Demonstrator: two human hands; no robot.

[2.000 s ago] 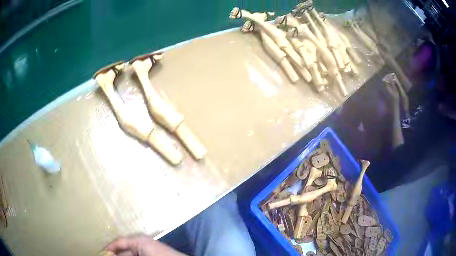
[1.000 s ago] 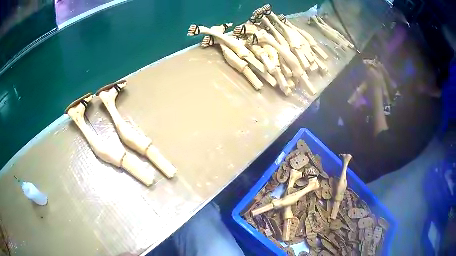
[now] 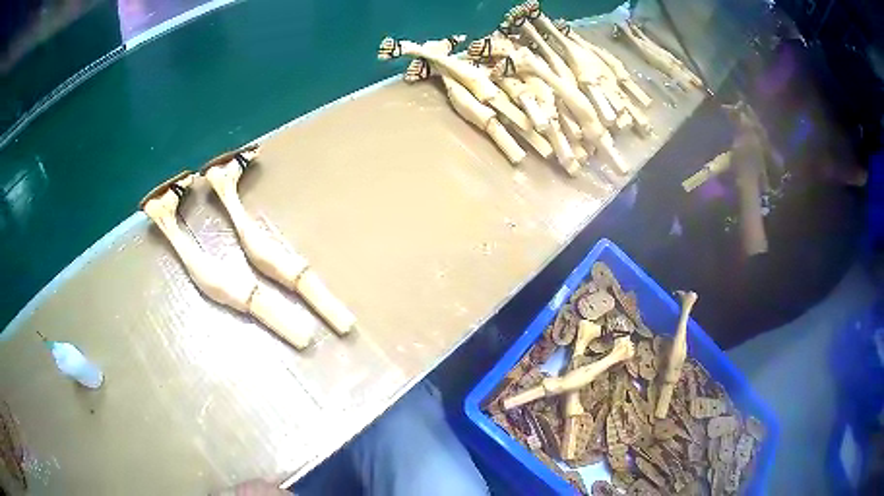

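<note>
Two pale carved leg handles [image 3: 208,276] [image 3: 264,250] lie side by side on the table, each with a dark brown sole plate [image 3: 167,191] [image 3: 231,159] at its foot end, by the far edge. A white glue bottle [image 3: 78,365] with a thin nozzle lies at the table's left. Only a sliver of my right hand [image 3: 257,487] shows at the bottom edge, at the table's near edge. Its fingers and anything in them are cut off. My left hand is out of the picture.
Many carved legs [image 3: 543,92] lie bunched at the table's right end. A blue crate [image 3: 514,446] at lower right holds brown sole plates and a few pale legs. A green surface [image 3: 281,68] runs along the far side. Brown pieces [image 3: 10,446] show at far left.
The camera view has shifted. My right hand showed more two seconds ago, was out of view one second ago, and is now a sliver. The legs and bottle keep their places on the table.
</note>
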